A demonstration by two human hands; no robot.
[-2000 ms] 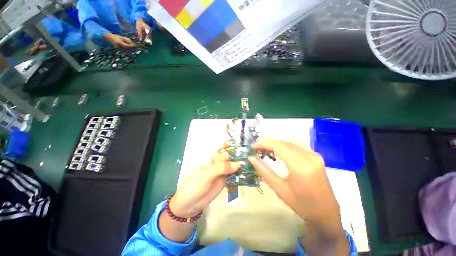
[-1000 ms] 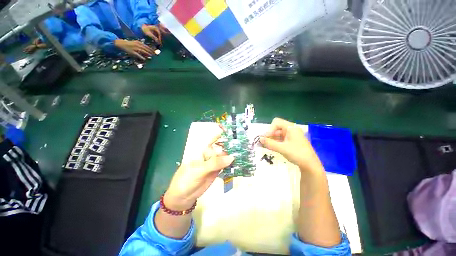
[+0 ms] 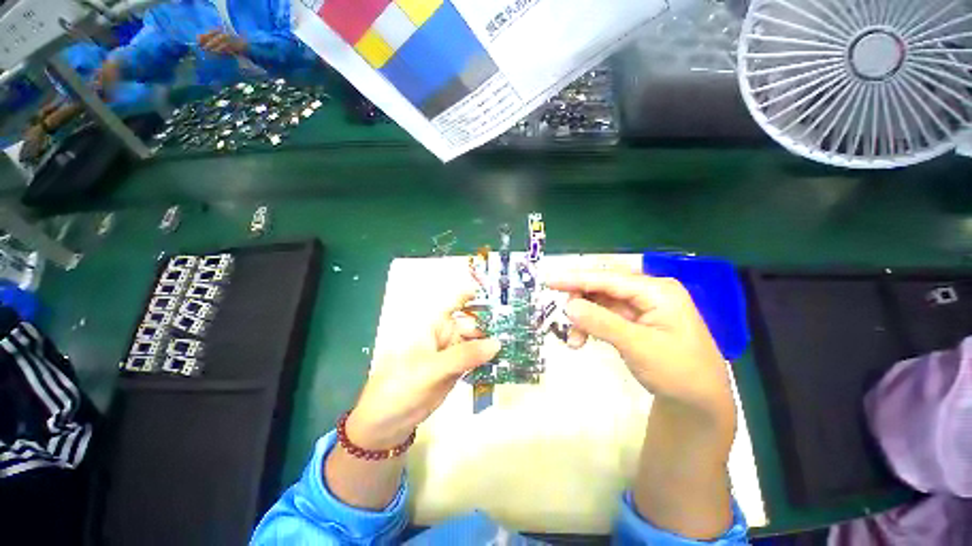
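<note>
A clustered stack of green circuit boards (image 3: 518, 347) is held above the white work sheet (image 3: 533, 459), with thin parts sticking up at its far end. A grey flat piece (image 3: 483, 398) hangs at its near end. My left hand (image 3: 418, 373) grips the stack's left side between thumb and fingers. My right hand (image 3: 650, 331) is at the stack's right edge, thumb and fingertips together around a small part (image 3: 556, 316); the part is too small to name. Small dark parts seen earlier on the sheet are mostly hidden by my right hand.
A blue bin (image 3: 712, 299) stands right of the sheet. A black tray (image 3: 229, 416) with white-framed units is at left, another black tray (image 3: 815, 384) at right. A hanging instruction sheet (image 3: 469, 75) and a white fan (image 3: 869, 75) are ahead. A person's purple sleeve (image 3: 927, 421) is at right.
My right hand moved from the stack out to the right, then back to its right edge. My left hand keeps its grip. Hands across the bench moved away from their pile.
</note>
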